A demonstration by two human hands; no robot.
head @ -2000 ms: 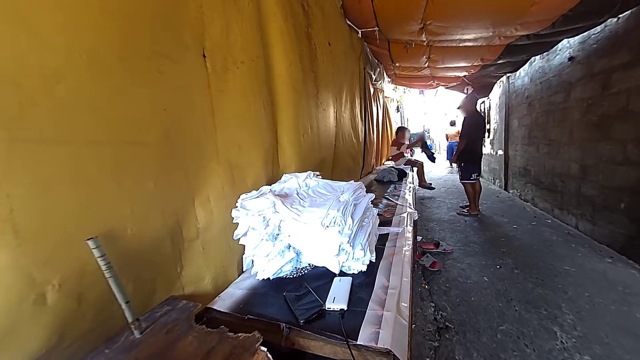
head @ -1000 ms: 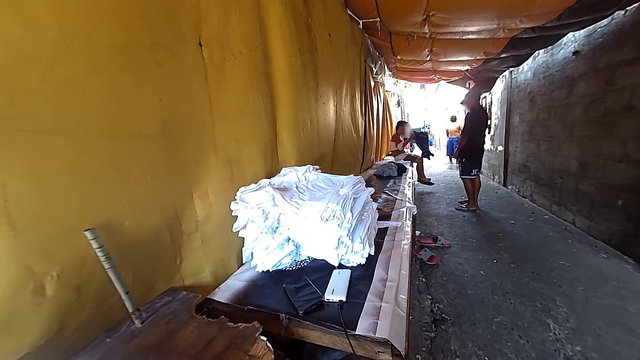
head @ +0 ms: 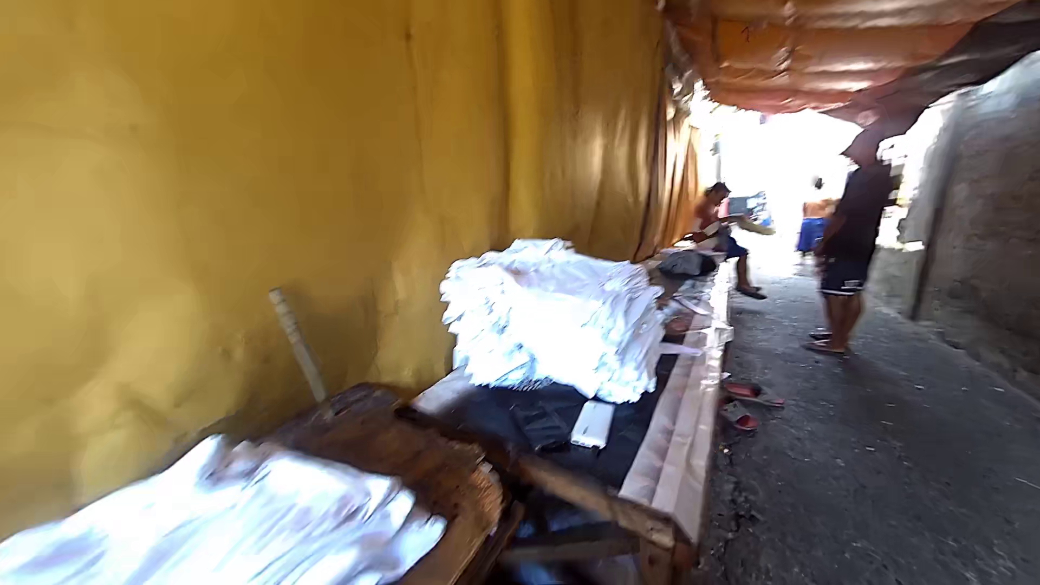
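Note:
Neither my left hand nor my right hand shows in the head view. A large heap of white cloth (head: 561,321) sits on a long low bench covered in dark and pale sheeting. Just in front of the heap lie a white power bank (head: 593,424) and a flat black item (head: 540,426). At the lower left, more white cloth (head: 227,520), blurred, lies over a worn brown wooden board (head: 390,455). Whether a hand holds that cloth is out of view.
A pale pole (head: 298,345) leans near the yellow tarp wall (head: 244,162). Red slippers (head: 743,422) lie on the concrete path (head: 877,471) beside the bench. A person (head: 853,236) stands on the path, and another person (head: 719,231) sits at the bench's far end. A block wall (head: 987,236) runs along the right.
White cloth has come into view at the lower left, over the board that showed bare before. The view has shifted somewhat. The seated person's arms have changed position.

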